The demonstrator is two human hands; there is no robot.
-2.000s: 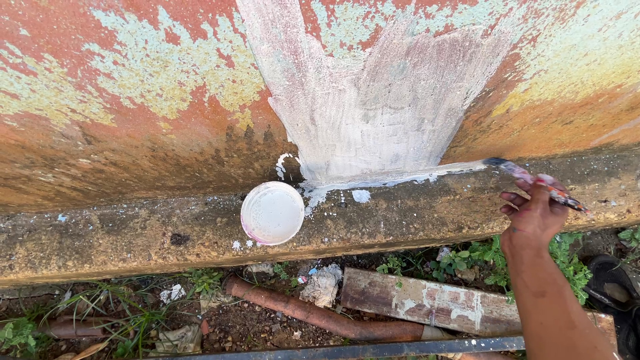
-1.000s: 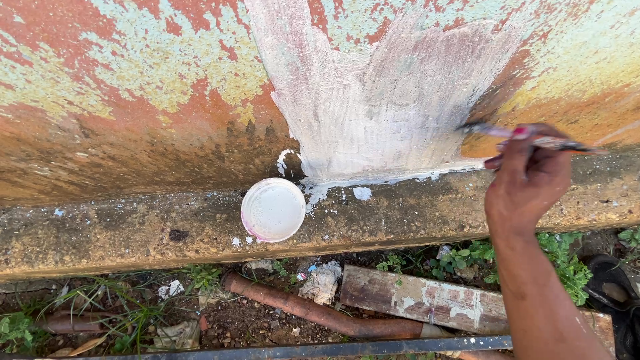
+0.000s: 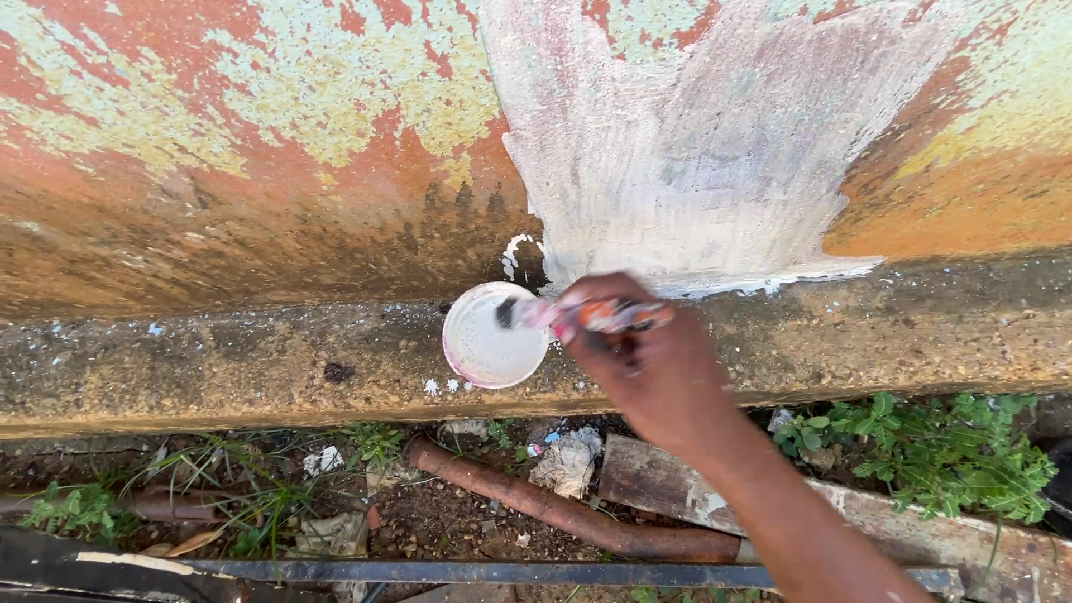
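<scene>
My right hand (image 3: 645,352) grips a paint-smeared paintbrush (image 3: 586,316), blurred by motion, with its dark bristles at the right inner side of a round tub of white paint (image 3: 496,335). The tub stands on the rough concrete ledge (image 3: 251,360) at the foot of the wall. Above the hand, a broad patch of whitish paint (image 3: 703,159) covers part of the wall (image 3: 402,100), whose other paint is flaking orange, yellow and pale green. A small white curved smear lies on the wall just above the tub. My left hand is out of view.
Below the ledge lie a rusty pipe (image 3: 569,511), a paint-stained wooden board (image 3: 670,486) and a long metal bar (image 3: 469,573) on soil. Green weeds (image 3: 946,461) grow at the right, grass at the left. A dark object (image 3: 92,569) fills the lower left corner.
My right hand has moved left and down with the paintbrush, from the right edge of the whitish patch to the tub. Two seconds ago the brush was at the wall's foot on the right.
</scene>
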